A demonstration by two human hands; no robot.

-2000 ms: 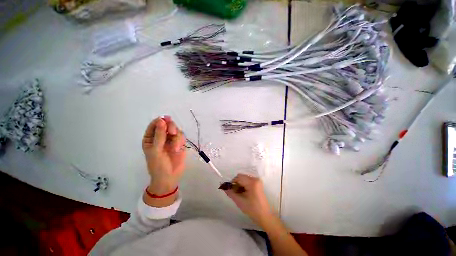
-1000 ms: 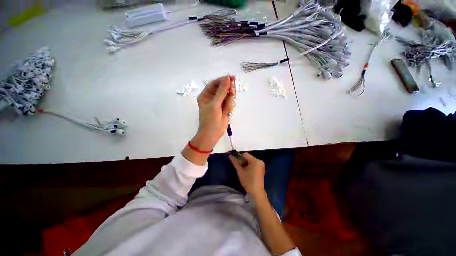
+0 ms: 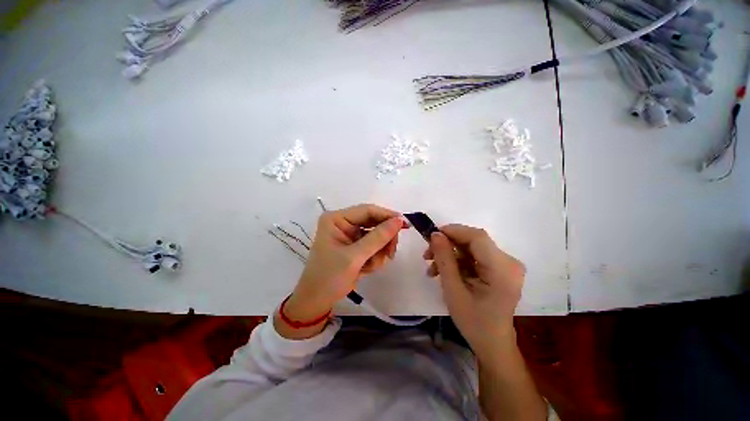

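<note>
My left hand (image 3: pixel 349 251) pinches something very small, pinkish-white, at its fingertips. Thin dark wires (image 3: pixel 289 238) fan out left of it, and their cable with a black sleeve (image 3: pixel 354 297) and a white sheath (image 3: pixel 395 319) passes below the hand at the table edge. My right hand (image 3: pixel 477 271) holds a small dark pointed tool (image 3: pixel 421 224), its tip against or very near the left fingertips. Whether a wire end or housing lies between them cannot be told. Three piles of tiny white housings lie beyond: left (image 3: pixel 286 160), middle (image 3: pixel 401 155) and right (image 3: pixel 512 151).
A cable with fanned dark wires (image 3: pixel 469 85) lies behind the piles. A large harness bundle (image 3: pixel 650 70) is back right. A clump of white plugs (image 3: pixel 29 156) and a branched cable (image 3: pixel 160 253) lie left. More white plugs (image 3: pixel 152 41) are back left. The table edge is near my wrists.
My right hand has come up from the cable to my left hand's fingertips with the dark tool. The view has moved closer to the table, and the three piles are now uncovered.
</note>
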